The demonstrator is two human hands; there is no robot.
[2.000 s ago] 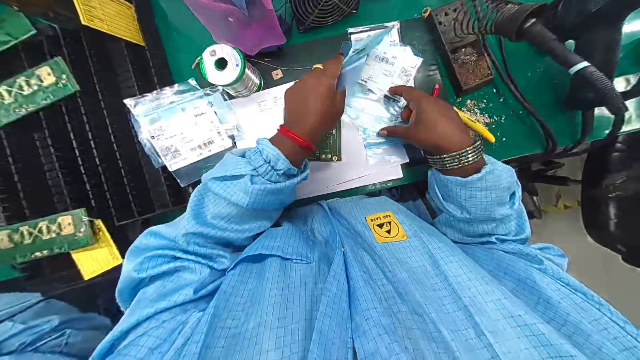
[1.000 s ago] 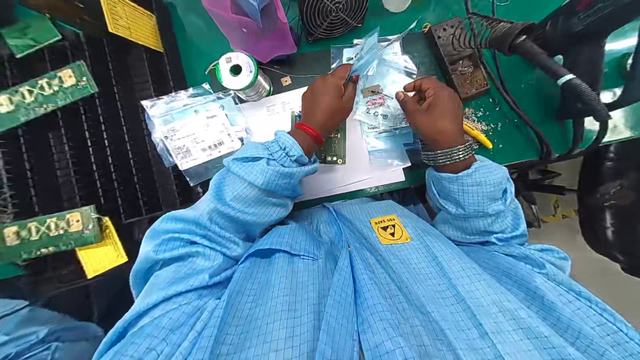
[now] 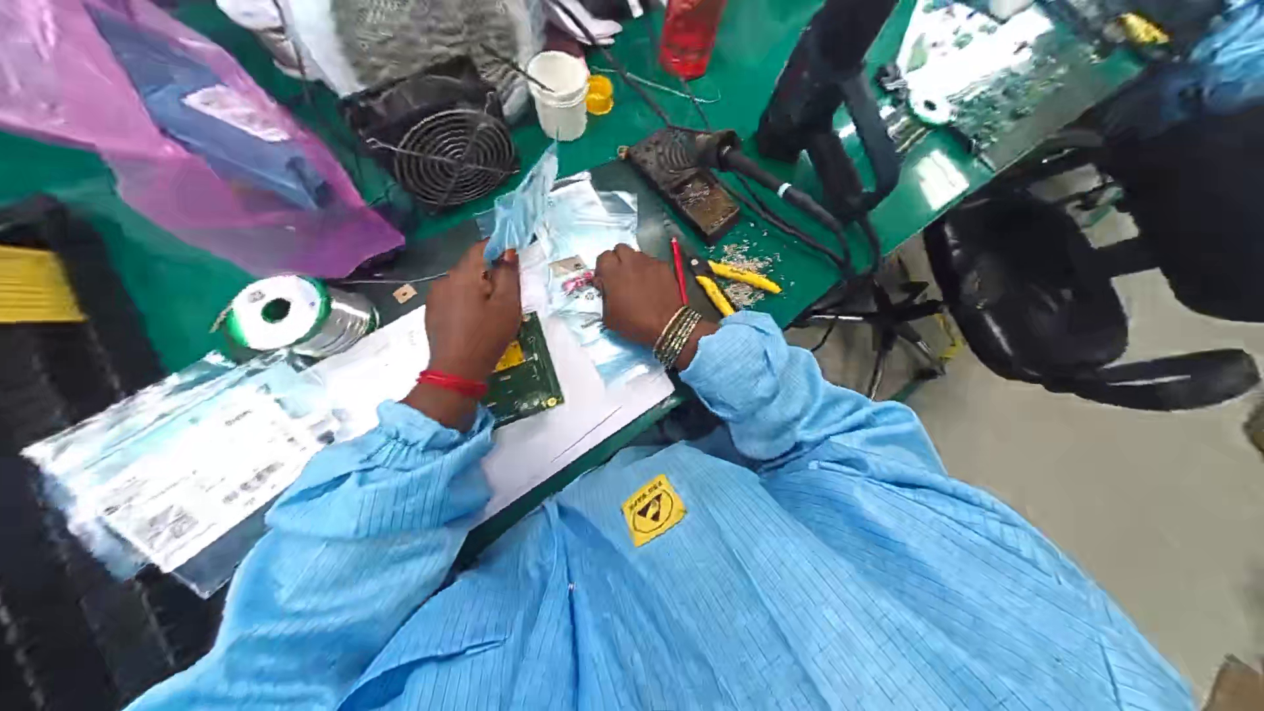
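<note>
My left hand pinches a translucent bluish plastic bag that stands up from its fingers. Just right of it, my right hand is at a small red-and-silver part over more clear bags; whether its fingers grip the part cannot be told. Beneath my left wrist lies a green circuit board with a yellow component, on white paper sheets. A pile of labelled silvery bags rests to the left. Yellow-handled cutters and a red pen-like tool are beside my right hand.
A solder wire spool stands at left, before a pink plastic bag. Behind are a black fan with a grille and a white cup. A soldering iron stand sits near clipped leads. A black chair is at right.
The view has swung and tilted, showing more of the bench's far side. My left hand still holds the bluish bag upright. The small red part, clear in the middle frame, remains near my right fingertips.
</note>
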